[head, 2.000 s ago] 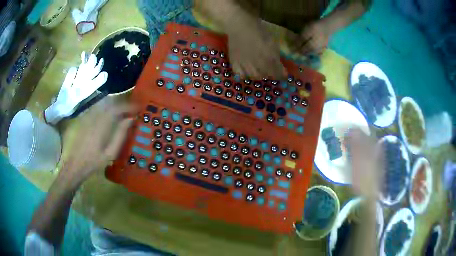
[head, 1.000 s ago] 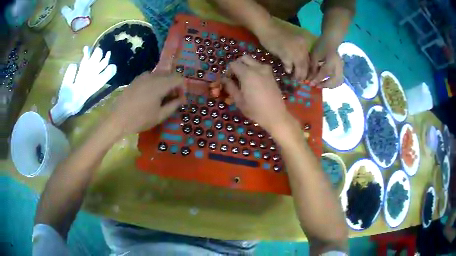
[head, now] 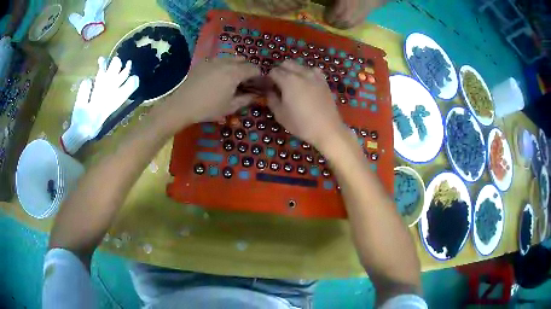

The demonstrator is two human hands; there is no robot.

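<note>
An orange-red keyboard loading tray [head: 241, 198] with two key layouts lies in front of me, its holes filled with round shiny-rimmed pieces, teal pieces and blue-grey bars. My left hand [head: 220, 89] and my right hand [head: 302, 99] are bare and meet over the middle of the tray. Their fingertips are close together; what is between them is hidden. Orange pieces [head: 234, 121] show on the tray just below my left hand. A dark long bar [head: 286, 179] lies in the lower layout's wide slot.
Plates of blue-grey [head: 466, 144], teal [head: 487, 221], orange [head: 497, 154] and black and yellow pieces [head: 446, 221] stand right. White gloves [head: 99, 104], a round black-filled dish [head: 151, 63] and a white cup [head: 42, 181] are left. Another person's hands [head: 350, 11] are at the far edge.
My right hand has come from the plates onto the tray, and my left hand has moved in from its left edge. The other person's hands have drawn back from the tray.
</note>
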